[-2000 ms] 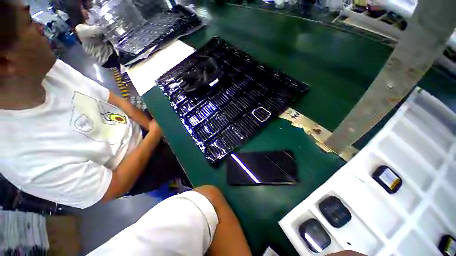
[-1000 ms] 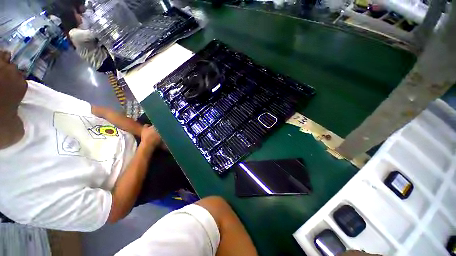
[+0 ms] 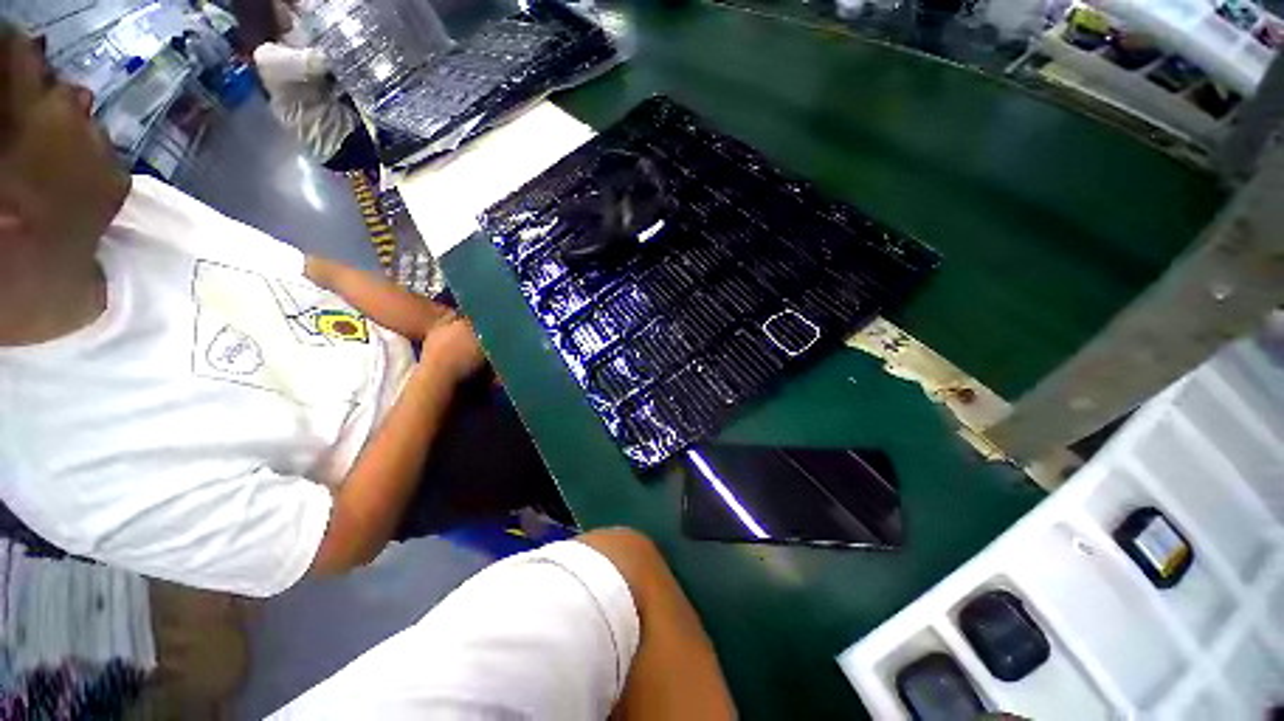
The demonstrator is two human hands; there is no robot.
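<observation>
A white parts tray [image 3: 941,597] lies at the lower right, cut off by the frame. Two black rounded-square housings [image 3: 1004,634] sit in its compartments near its left corner. Another housing with a yellow-silver centre [image 3: 1155,547] sits farther right. A flat glossy black rectangle, maybe a smartphone [image 3: 793,496], lies on the green mat left of the tray. A white sleeve and a bare arm, apparently my left, reach in at the bottom. Neither hand shows clearly. A tiny skin-coloured sliver touches the bottom edge by the tray; I cannot tell what it is.
A black blister tray [image 3: 704,317] holds a black strap bundle [image 3: 615,211] and a thin silver-white outline [image 3: 791,333]. A white sheet [image 3: 493,166] and wrapped trays [image 3: 486,85] lie beyond. A person in white [image 3: 183,409] sits left. A metal upright [image 3: 1162,317] stands right.
The whole view shifts from camera movement. The seated person's head has come back into fuller view since one second ago. The bench items keep their places relative to each other.
</observation>
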